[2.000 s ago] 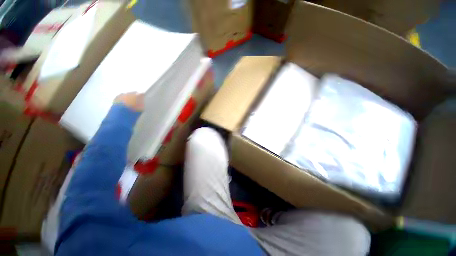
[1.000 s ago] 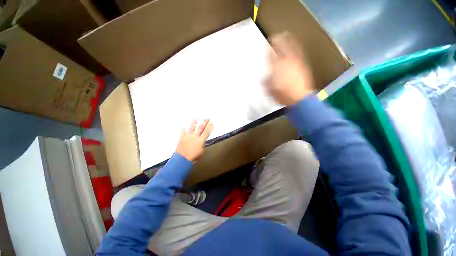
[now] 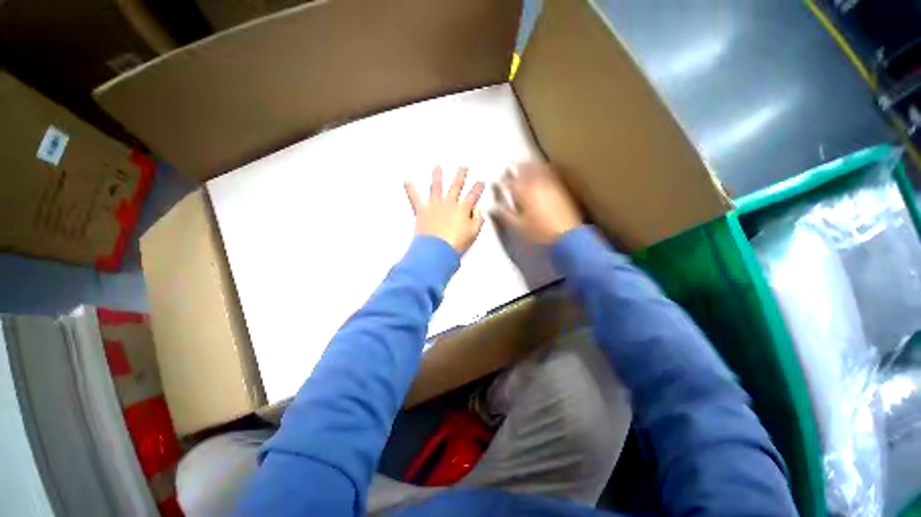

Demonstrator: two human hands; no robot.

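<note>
A white separator sheet [image 3: 323, 237] lies flat inside the open brown carton [image 3: 197, 323], covering what is below it. My left hand [image 3: 446, 214] lies on the sheet near its middle, palm down with fingers spread, holding nothing. My right hand [image 3: 535, 205] is on or just over the right part of the sheet, blurred, its fingers apart and nothing seen in it. The carton's flaps stand open around the sheet.
A green tote [image 3: 783, 343] with clear-bagged goods [image 3: 843, 303] stands at the right. A stack of separator sheets [image 3: 66, 404] is at the lower left, beside red-taped cardboard. Another carton [image 3: 61, 182] stands at the upper left. A red item [image 3: 454, 444] is between the legs.
Since two seconds ago the sheet has come to cover the bagged goods in the carton. In the last second my left hand has moved right and forward over it, and my right hand has moved nearer to the left.
</note>
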